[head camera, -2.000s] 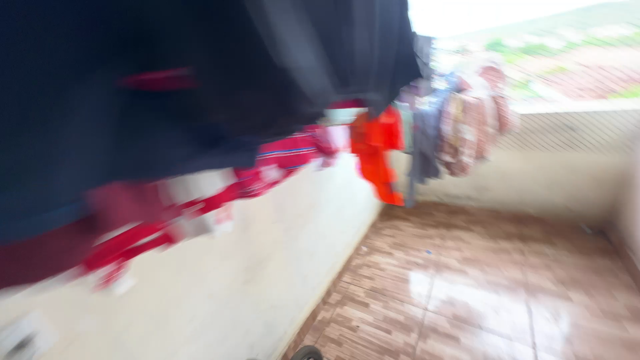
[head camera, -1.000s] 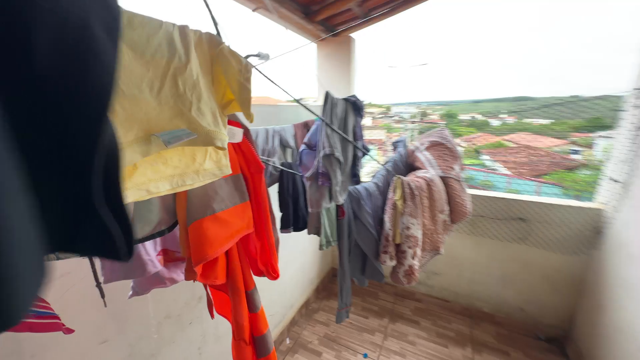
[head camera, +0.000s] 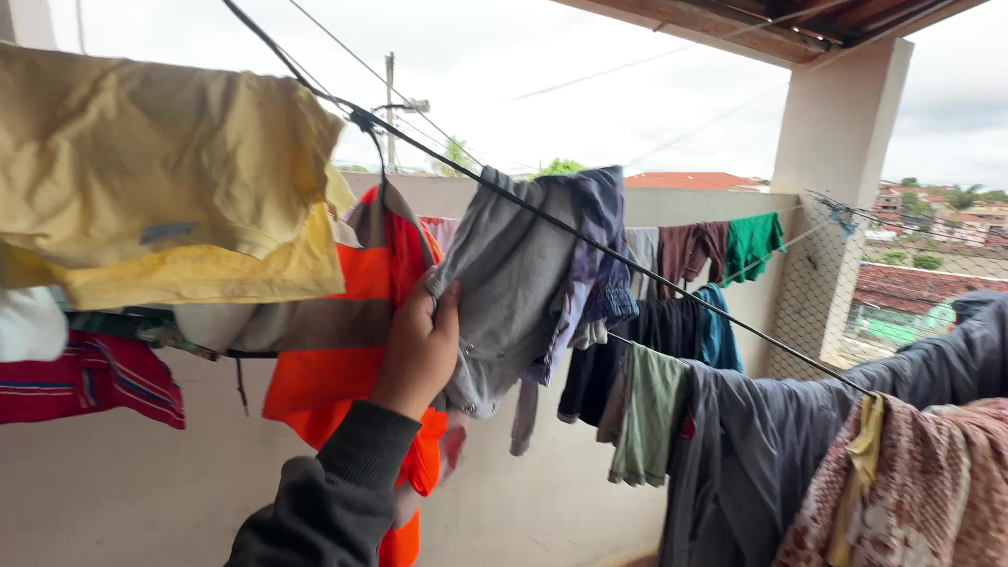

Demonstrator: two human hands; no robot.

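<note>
My left hand [head camera: 419, 342], in a dark sleeve, reaches up from the bottom of the head view and pinches the left edge of a grey garment with snaps [head camera: 508, 291] between thumb and fingers. The garment hangs over a line, with a purple patterned garment [head camera: 602, 228] touching its right side. Just left of my hand is an orange garment with grey bands [head camera: 346, 366], partly hidden by it. A yellow garment [head camera: 157, 165] hangs farther left. My right hand is out of view.
A black cord [head camera: 567, 224] slants down to the right across the view. Grey cloth [head camera: 740, 441] and a patterned pinkish cloth [head camera: 921, 472] hang at the lower right. Behind stand a low wall [head camera: 705, 205], a pillar [head camera: 843, 126] and wire mesh [head camera: 803, 291].
My left hand has come into view and taken hold of the grey garment's edge. The view has shifted closer to the hanging clothes.
</note>
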